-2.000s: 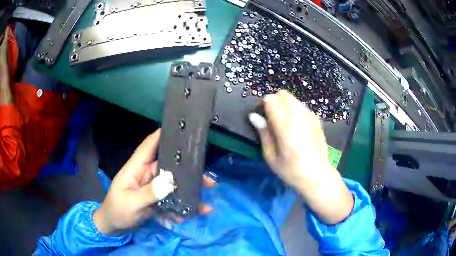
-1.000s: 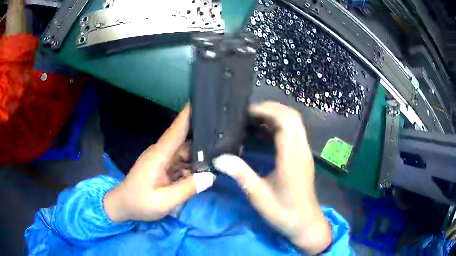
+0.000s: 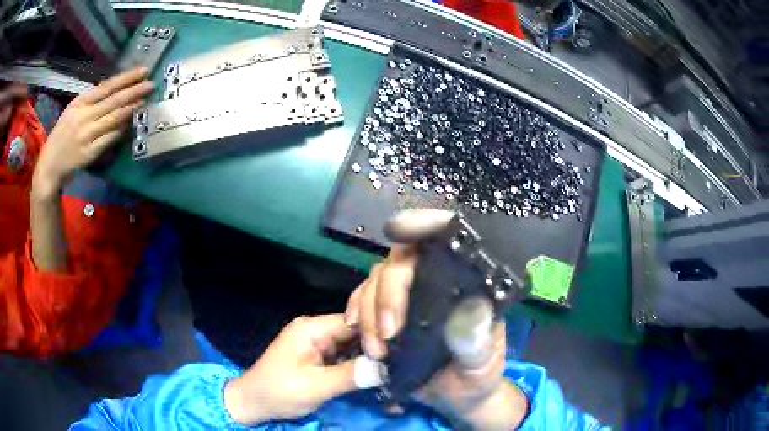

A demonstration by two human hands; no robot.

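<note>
A dark grey metal plate (image 3: pixel 426 324) is held tilted over the lap, its end with fittings pointing up and right. My left hand (image 3: pixel 295 366) holds its lower left part, with a white-covered thumb on the near edge. My right hand (image 3: pixel 472 370) grips it from the right, with a white-covered thumb on its face and fingers around its far side. Small black and silver rings (image 3: pixel 481 139) lie piled in a black tray (image 3: pixel 337 206) behind the plate. A green label (image 3: pixel 550 279) is on the tray's near right corner.
Silver-grey plates (image 3: pixel 236 93) are stacked at left on the green bench. A coworker's hand (image 3: pixel 88 126) touches a single bar (image 3: pixel 152 46) beside them. Another bar (image 3: pixel 642 252) lies at far right. A rail (image 3: pixel 540 76) runs behind.
The plate has moved right and tilted, its fitted end now right of centre. My right hand now grips it. The coworker's hand has come to the bar at left.
</note>
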